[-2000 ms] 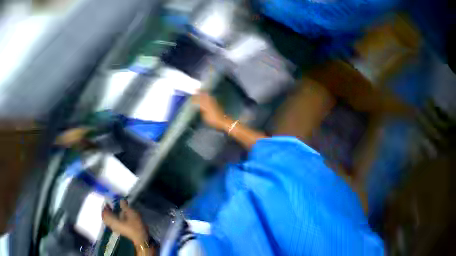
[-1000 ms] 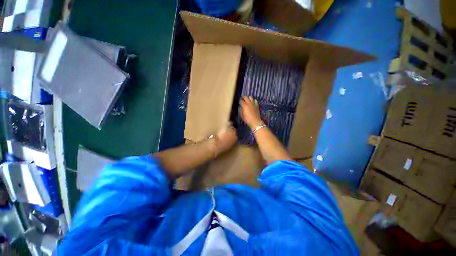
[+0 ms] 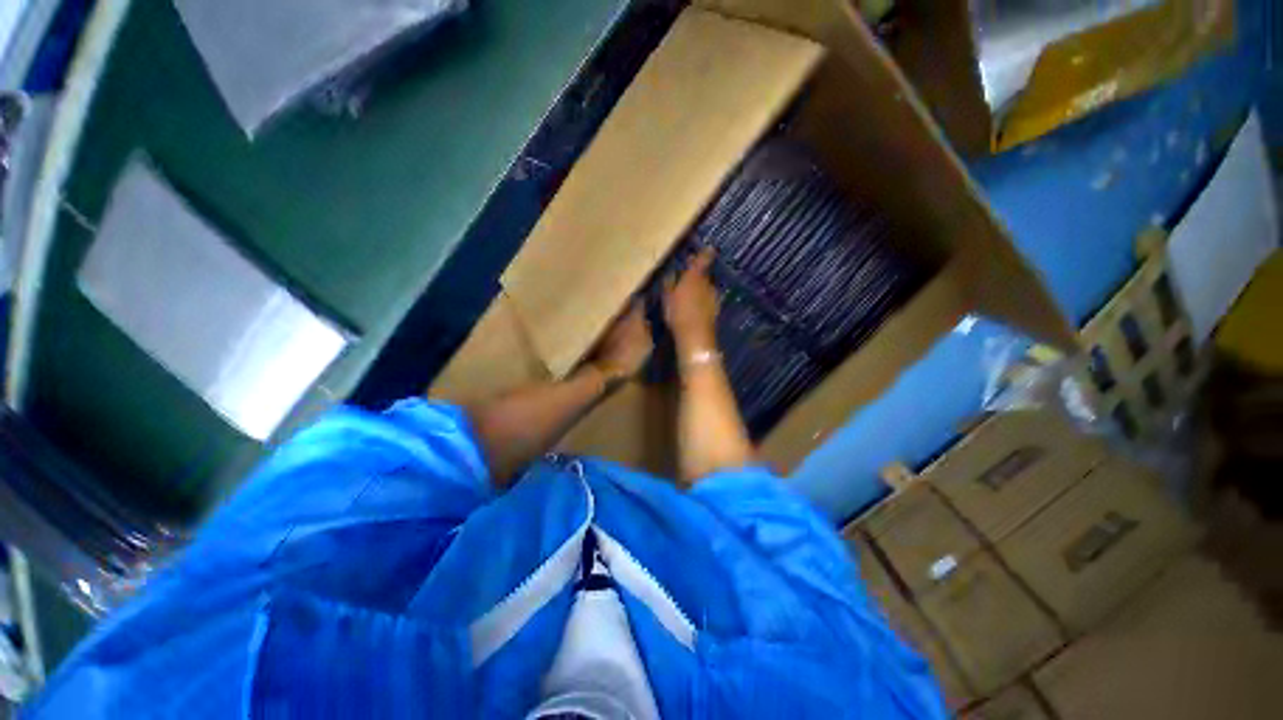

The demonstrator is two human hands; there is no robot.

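Note:
An open bulk carton [image 3: 661, 155] stands beside the bench, its flaps out. Dark bagged pieces [image 3: 816, 239] stand on edge in it in tight rows, with glossy wrap. My left hand [image 3: 628, 342] is inside the carton near the left flap, fingers partly hidden. My right hand [image 3: 691, 303] reaches in beside it, fingertips at the near left end of the rows. Both hands are small and dark here; I cannot tell whether either grips a piece.
The dark green bench [image 3: 408, 141] at left holds a grey flat piece [image 3: 211, 303] and a grey stack [image 3: 303, 49]. Sealed cartons [image 3: 985, 549] stand at lower right, near a slatted crate [image 3: 1147, 345]. Blue floor [image 3: 886, 422] shows beyond the carton.
The view has turned, so carton and bench now lie slanted. Both hands remain in the carton, close together at its left side. The conveyor boxes have mostly left the view.

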